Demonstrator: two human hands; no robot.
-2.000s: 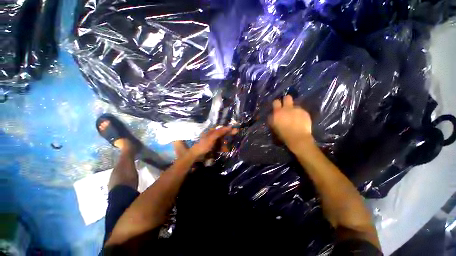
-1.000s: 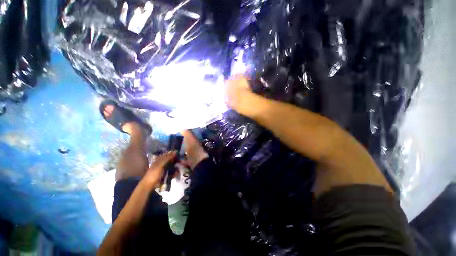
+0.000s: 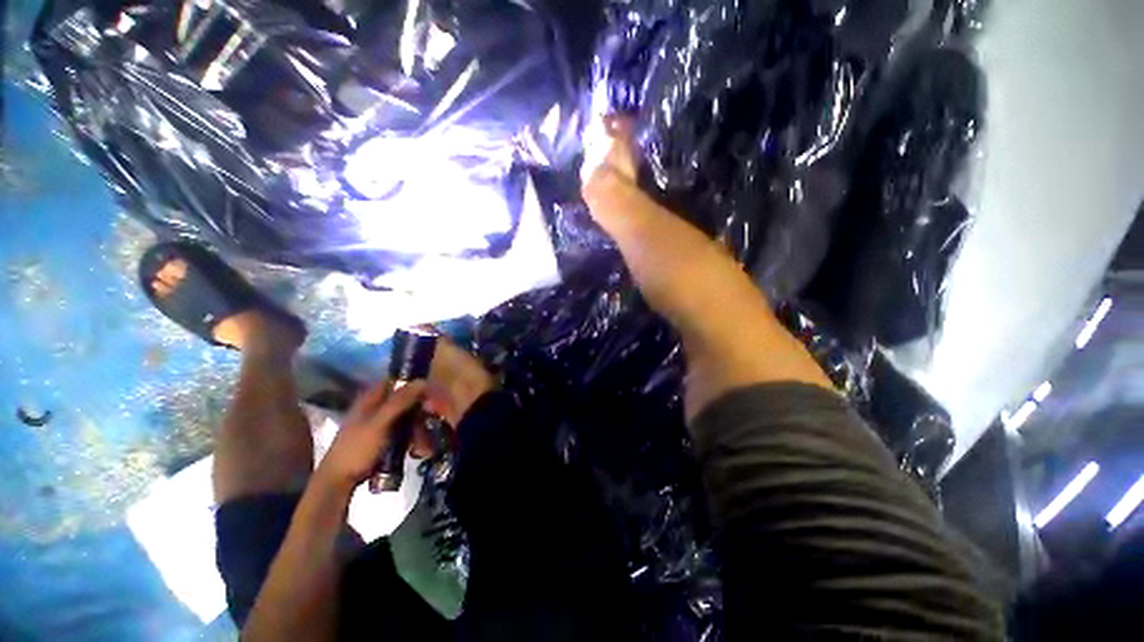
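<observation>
My left hand (image 3: 399, 420) is closed around a small black handheld device (image 3: 412, 356), held upright between my knees. My right hand (image 3: 611, 176) is stretched forward at the bagged garments, where a large bundle (image 3: 226, 138) on the left meets the long dark heap (image 3: 803, 163) on the right. Its fingers are small and blurred against the film, so I cannot tell if they grip it. A very bright white patch of light lies on the left bundle's film, above a white sheet edge (image 3: 439, 291).
A worn blue floor (image 3: 75, 376) is at the left, with a small dark hook-like piece (image 3: 33, 416) on it. A white sheet (image 3: 182, 539) lies by my sandalled foot (image 3: 195, 291). A pale curved surface (image 3: 1054, 188) borders the heap on the right.
Both hands were over the heap; my left hand has drawn back and now holds the device. My right hand has moved left and forward. The bright patch appeared on the left bundle.
</observation>
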